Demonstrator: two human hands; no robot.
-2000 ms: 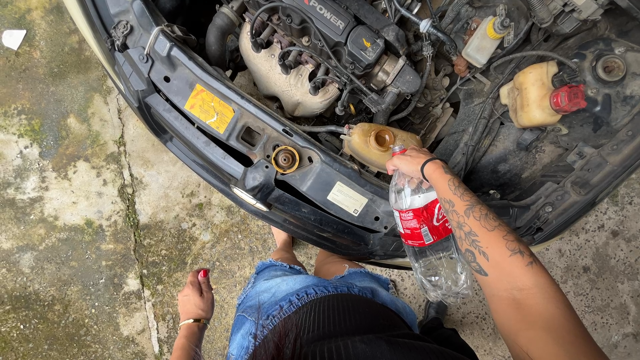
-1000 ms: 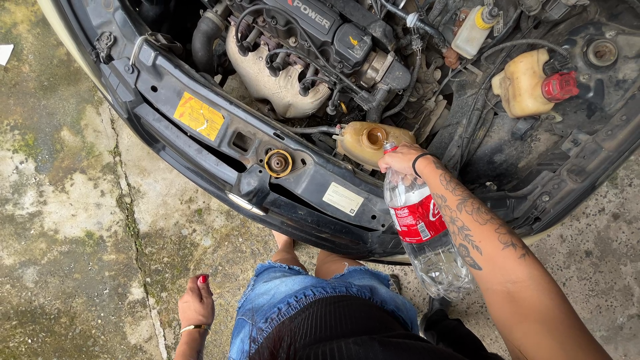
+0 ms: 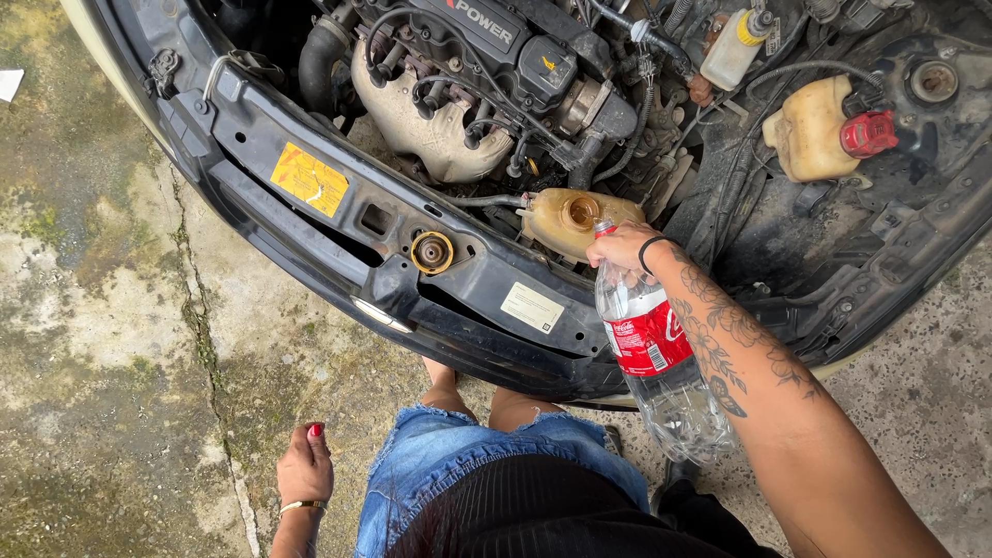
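My right hand (image 3: 629,246) grips a clear plastic soda bottle (image 3: 655,341) with a red label near its neck. The bottle's mouth lies just beside the open filler neck of a yellowed coolant reservoir (image 3: 550,225); whether they touch I cannot tell. Clear liquid seems to show in the bottle, its level uncertain. A round cap with a yellowish rim (image 3: 432,253) sits on the black front panel, left of the reservoir. Down at the lower left hangs my left hand (image 3: 304,465), fingers loosely curled, nothing visible in it.
Behind the reservoir is the engine (image 3: 496,54) with hoses and a metal heat shield (image 3: 422,128). A second yellowed tank with a red cap (image 3: 814,128) and a brake fluid reservoir (image 3: 732,54) are at the right. A person's dark shoe (image 3: 676,474) shows below the bumper.
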